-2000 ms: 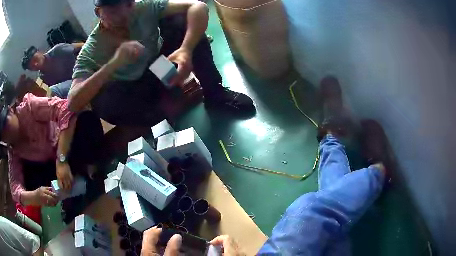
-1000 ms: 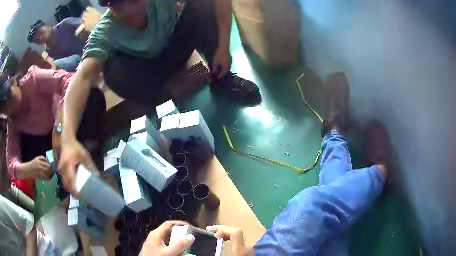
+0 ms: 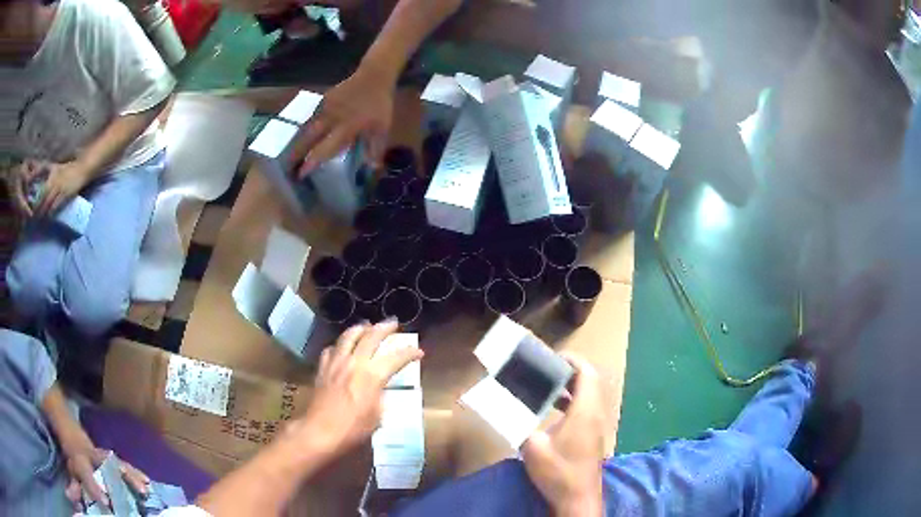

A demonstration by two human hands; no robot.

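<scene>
My right hand [image 3: 576, 444] holds a pale carton [image 3: 492, 409] with its end open, flaps out and a dark hollow inside. My left hand [image 3: 348, 389] is at the far end of a white carton [image 3: 400, 429] near my lap, its fingers over the top flap; part of its grip is hidden. Black open-ended tubes [image 3: 435, 282] stand upright in a cluster beyond my hands. Two printed cartons [image 3: 525, 162] lie on top of the tubes. An open carton with raised flaps [image 3: 273, 293] stands left of the tubes.
Another person's hand [image 3: 348, 121] is on cartons at the far left of the tubes. Several cartons [image 3: 636, 131] stand at the far right. Brown cardboard [image 3: 596, 348] lies underneath. A labelled shipping carton [image 3: 141, 404] and seated people are on the left.
The view has swung left and down. My hands, earlier together on a dark object with white ends, are now apart, at two cartons. Another person's hand has moved to the cartons beyond the tubes.
</scene>
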